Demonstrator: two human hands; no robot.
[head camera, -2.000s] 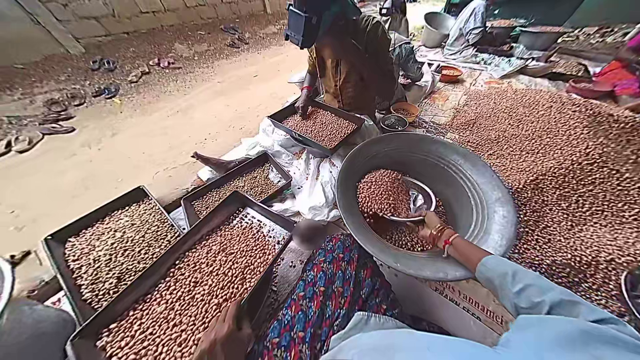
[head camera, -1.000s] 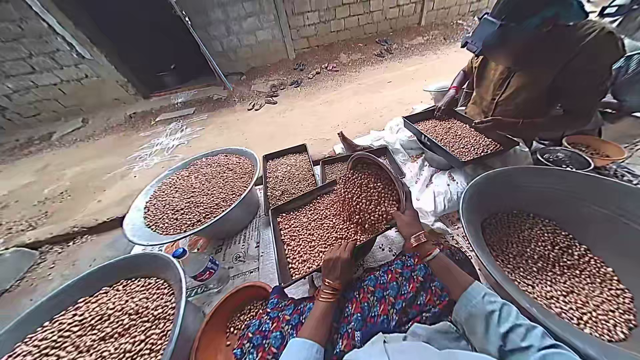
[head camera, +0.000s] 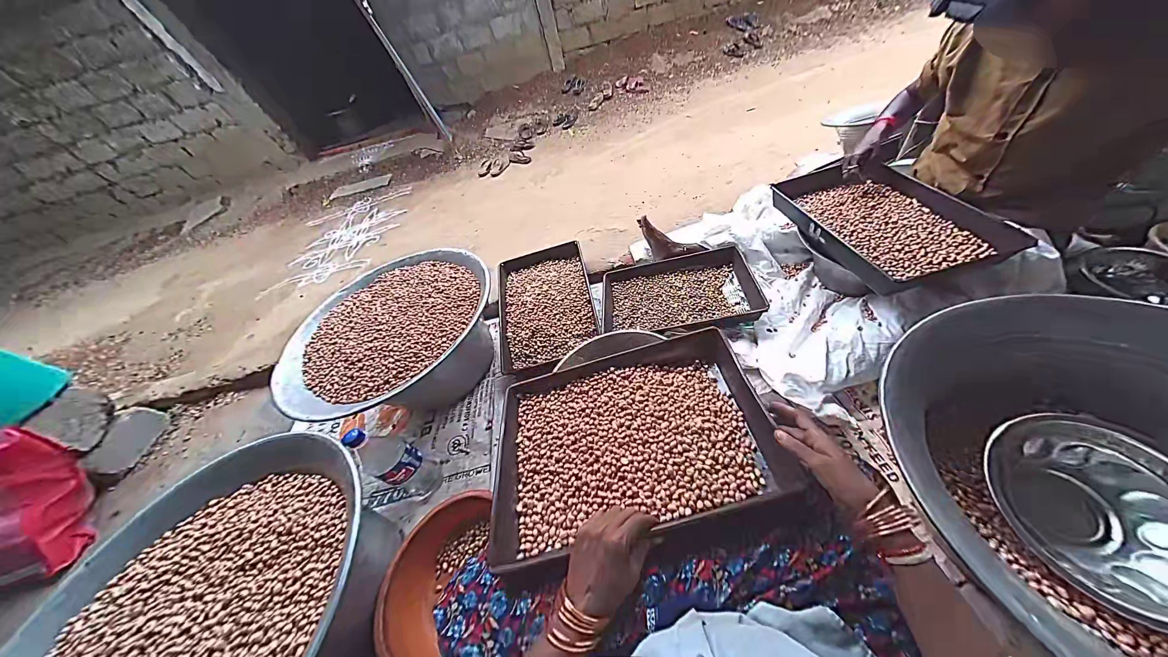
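A dark rectangular tray (head camera: 500, 511) filled with reddish-brown nuts or seeds (head camera: 630, 447) rests over my lap on a blue and red flowered cloth (head camera: 776, 584). My left hand (head camera: 610, 557) grips the tray's near rim, its fingers curled over the edge. At the tray's right side, my right hand (head camera: 817, 452) lies against the wall with fingers extended and nothing visible in it. To the right, a shiny steel bowl (head camera: 1081, 520) sits inside a large grey metal basin (head camera: 922, 383), on more of the nuts. Bangles circle both wrists.
Two smaller filled trays (head camera: 593, 306) (head camera: 753, 306) lie beyond. At left are two full metal basins (head camera: 292, 365) (head camera: 365, 529), a plastic bottle (head camera: 401, 467) and an orange bowl (head camera: 401, 584). At upper right a person (head camera: 995, 119) reaches into another tray (head camera: 1013, 239) on white sacks (head camera: 812, 347).
One second ago both hands held a steel bowl of nuts over the tray; now it lies in the right basin. The hands have moved to the tray's edges, and the tray holds more nuts.
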